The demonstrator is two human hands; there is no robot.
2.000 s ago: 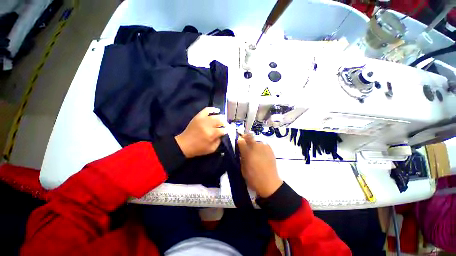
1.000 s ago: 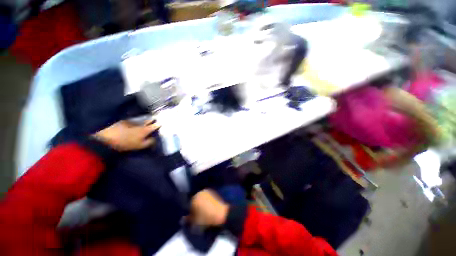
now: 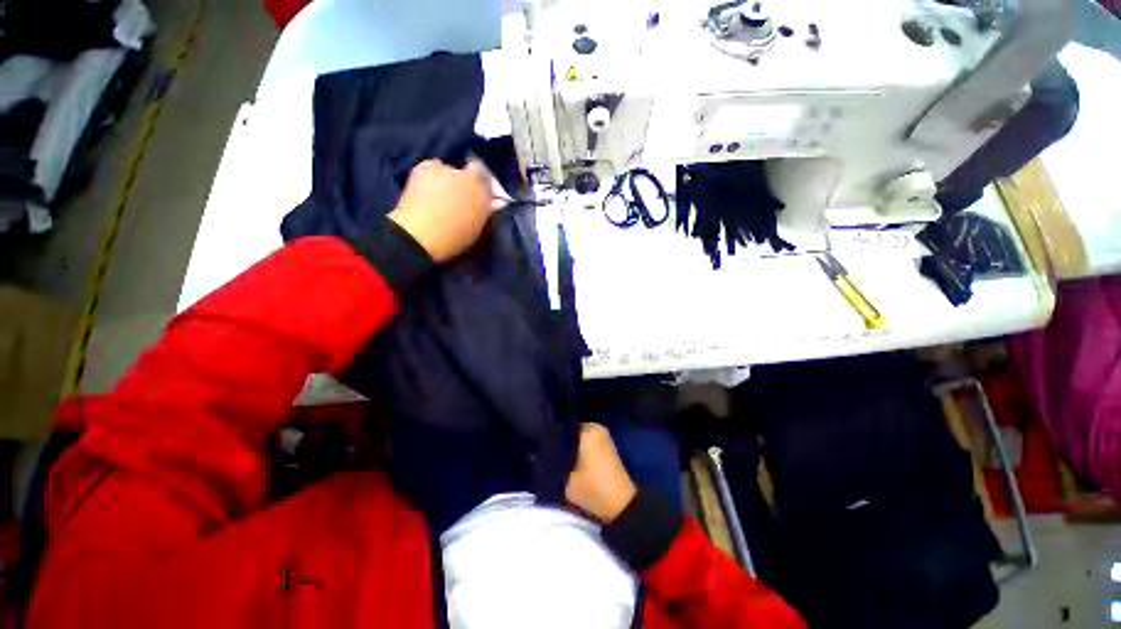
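Note:
The dark navy garment lies left of the needle and runs over the table's front edge onto my lap. My left hand is closed on the garment just left of the presser foot. My right hand grips the garment's right edge below the table's front edge; its fingertips are partly hidden by cloth. A dark strip runs down from the needle area. The white sewing machine stands over the table. Black-handled snips lie right of the needle.
A bunch of black strips lies under the machine arm, with a yellow-handled tool to its right. A glossy black packet lies farther right. A dark garment pile is below the table. A pale blue trough borders the back.
My right hand has moved from beside the needle down to my lap, holding cloth. My left hand has moved up and left. More garment hangs over the front edge. The view has swung right and back.

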